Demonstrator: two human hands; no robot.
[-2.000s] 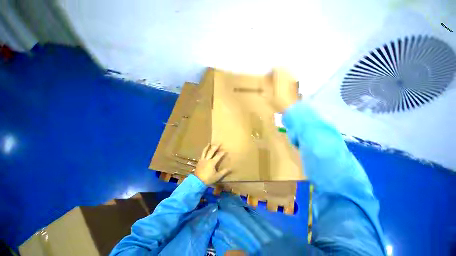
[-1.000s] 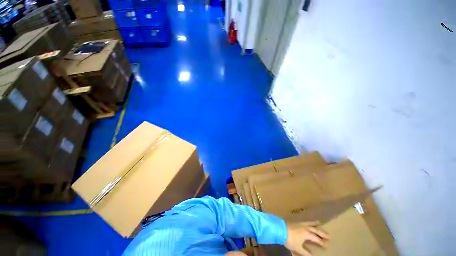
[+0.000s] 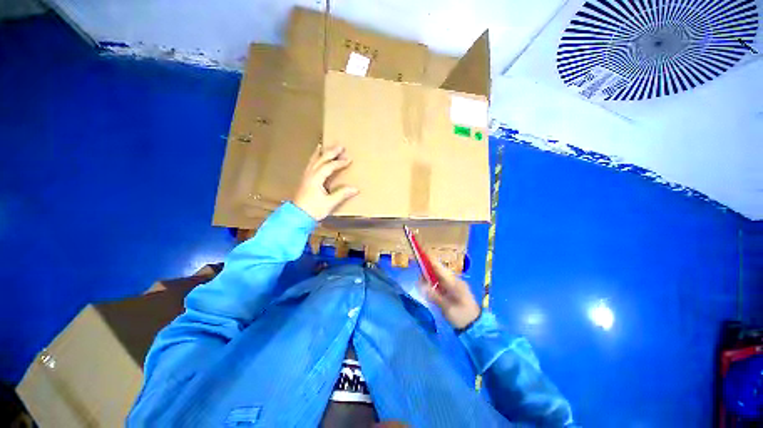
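Observation:
A brown carton [image 3: 376, 125] with raised flaps at its far side lies on flattened cartons [image 3: 276, 117] on a low pallet [image 3: 400, 257]. Its near face carries a white label and green marks at the upper right. My left hand [image 3: 325, 184] is at the carton's left edge with fingers apart, holding nothing. My right hand [image 3: 450, 294] holds a red utility knife [image 3: 424, 261], its tip at the carton's near bottom edge.
Another brown carton [image 3: 71, 364] stands on the blue floor at the lower left. A white wall with a round slotted grille [image 3: 657, 42] is beyond the pallet. A yellow floor line [image 3: 494, 217] runs right of the pallet. A red object [image 3: 736, 368] is at the right edge.
The view has swung back from the aisle to the pallet. The carton's flaps now stand raised at the far side. The red knife now shows in my right hand.

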